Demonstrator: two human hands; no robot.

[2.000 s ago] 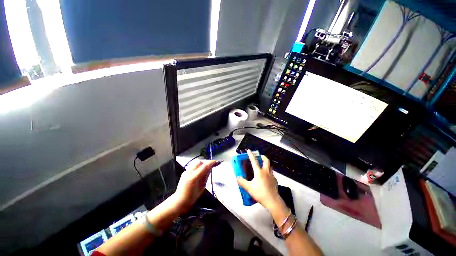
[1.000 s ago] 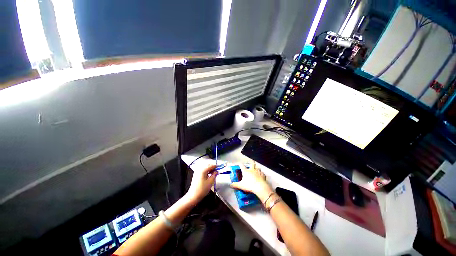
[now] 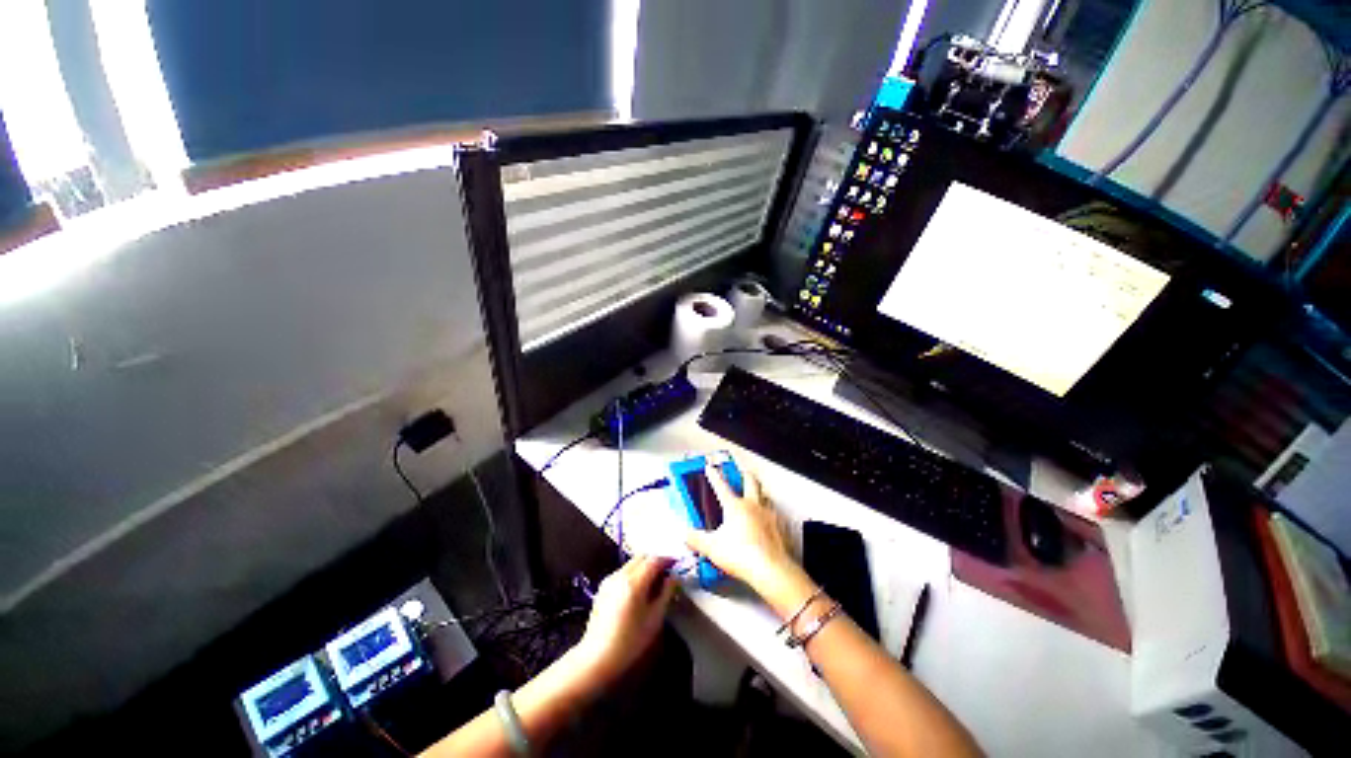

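Observation:
The blue test unit lies on the white desk near its left front edge. My right hand grips it from above and covers much of it. A thin blue cable runs from the unit's top left end towards the USB hub. My left hand is at the desk edge by the unit's lower left side, fingers pinched together; a small pale bit shows at the fingertips, too small to name.
A dark phone and black pen lie right of my right hand. Behind are the keyboard, monitor and white rolls. The mouse sits on a red pad. Two small screen devices stand low left.
My left hand has moved from the cable end of the unit down to its lower left side. The cable now joins the unit's upper end. My right hand stays on the unit.

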